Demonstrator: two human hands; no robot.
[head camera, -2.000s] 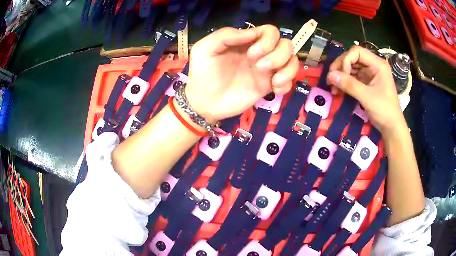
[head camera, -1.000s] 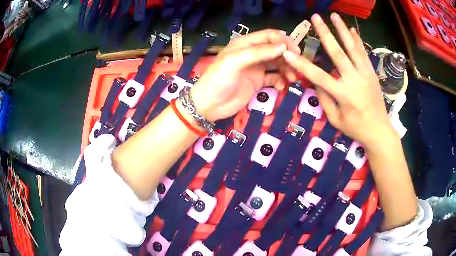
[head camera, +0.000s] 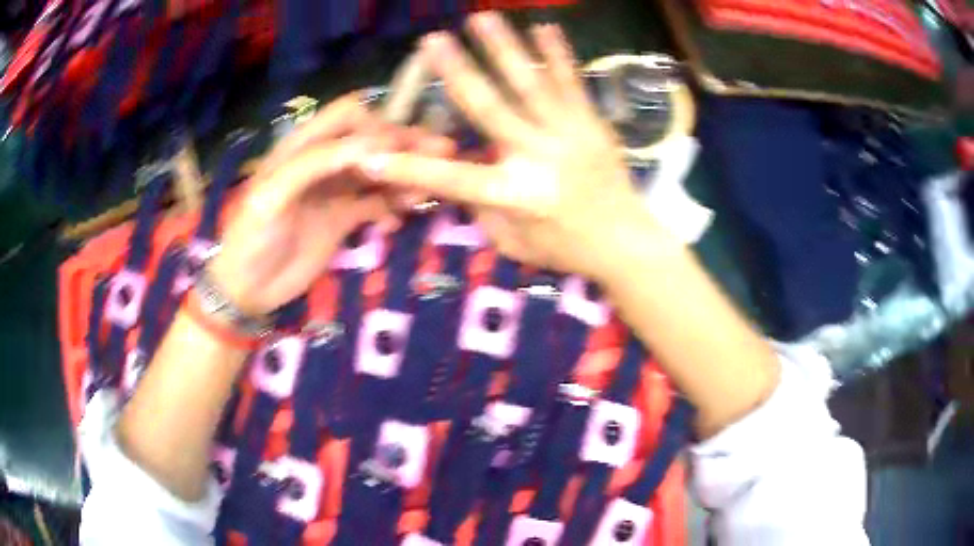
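Blurred rows of pink watch cases with navy straps lie slanting on a red-orange tray. My left hand is above the tray's far part, fingers bent, with a bracelet and red band at the wrist. My right hand is beside it, three fingers spread upward. Its thumb side meets my left fingertips. Blur and overlap hide whether anything small is between them. A beige strip stands up just behind the fingertips; I cannot tell if it is touched.
A pale yellow ring with a shiny round item lies right of my right hand, white tissue below it. Navy straps hang over red trays at the back left. Another red tray is at the top right, a dark blue glossy mass right.
The view has swung right, so the tray and both hands sit further left in the picture. My right hand, earlier curled and apart, has opened its fingers and come to my left fingertips.
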